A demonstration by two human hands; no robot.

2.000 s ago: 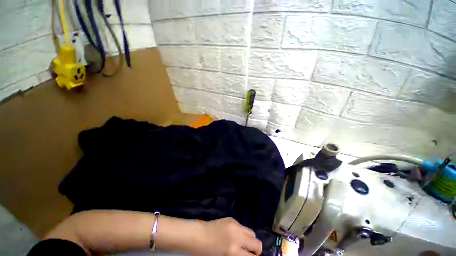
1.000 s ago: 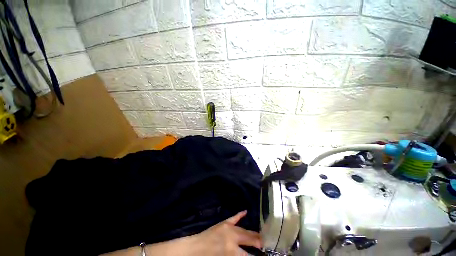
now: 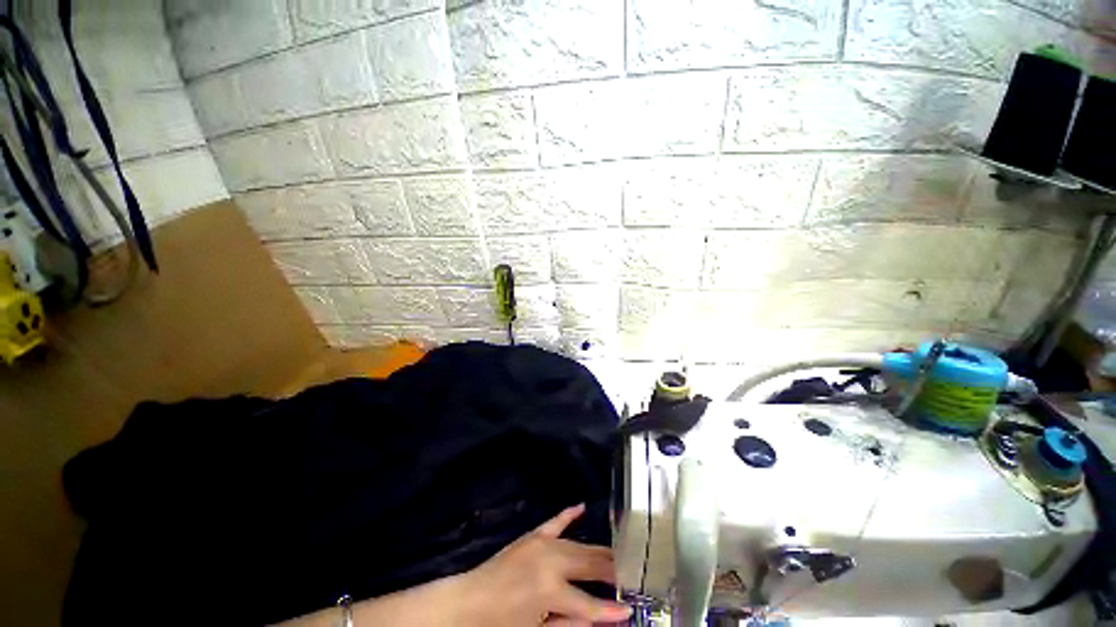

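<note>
A large black garment (image 3: 331, 472) lies heaped to the left of the white sewing machine (image 3: 857, 490). My left hand (image 3: 539, 582) lies on the garment's near right part, beside the machine's left end. Its fingers are spread and the fingertips reach the needle area (image 3: 649, 610), which is cut off by the bottom edge. A bracelet shows on the wrist. My right hand is not in view.
A cardboard guard (image 3: 159, 319) stands behind and left of the garment. A green-black screwdriver (image 3: 505, 296) is upright against the brick wall. A blue-green spool (image 3: 955, 390) sits on the machine. Black thread cones (image 3: 1034, 110) are upper right. A yellow socket (image 3: 18, 312) is far left.
The view has swung right, showing more of the machine and the thread cones. My left hand has gone from bent fingers to spread fingers on the cloth, now reaching the needle area.
</note>
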